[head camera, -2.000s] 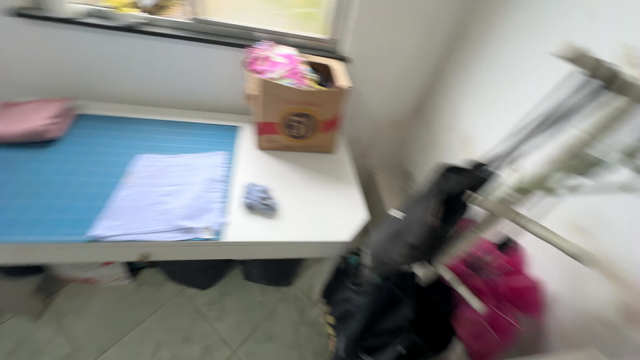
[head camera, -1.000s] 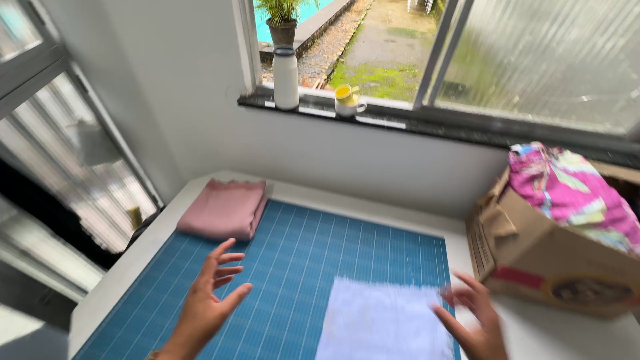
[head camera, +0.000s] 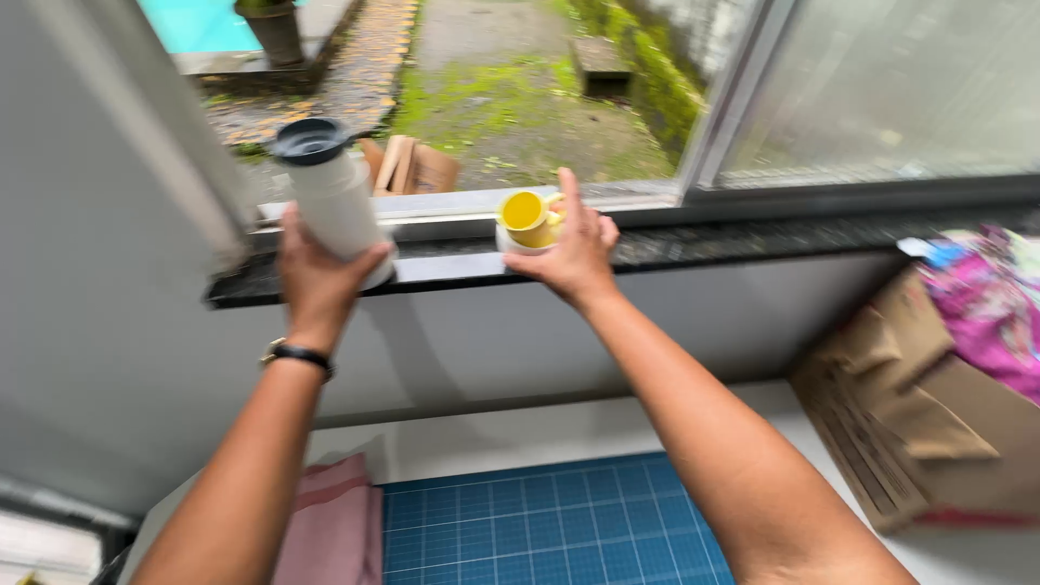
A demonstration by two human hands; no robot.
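My left hand (head camera: 321, 272) is wrapped around the lower part of a white thermos flask (head camera: 333, 203) with a dark grey lid, at the left end of the black stone windowsill (head camera: 731, 241). Farther right on the sill, my right hand (head camera: 573, 248) grips a small yellow cup (head camera: 524, 218) that sits in a white cup or holder; its fingers are partly hidden behind the cups. The flask leans slightly in this view, and whether its base touches the sill is hard to tell.
Below the sill stands a white table (head camera: 487, 426) with a blue gridded cutting mat (head camera: 536, 528) and folded pink cloth (head camera: 333, 520). A cardboard box (head camera: 967, 439) holding bright pink patterned fabric (head camera: 983, 301) is at the right. The window frame (head camera: 723, 106) rises behind the sill.
Both hands have moved from above the table up to the windowsill. The left has taken hold of the flask and the right of the yellow cup. The view has shifted toward the window.
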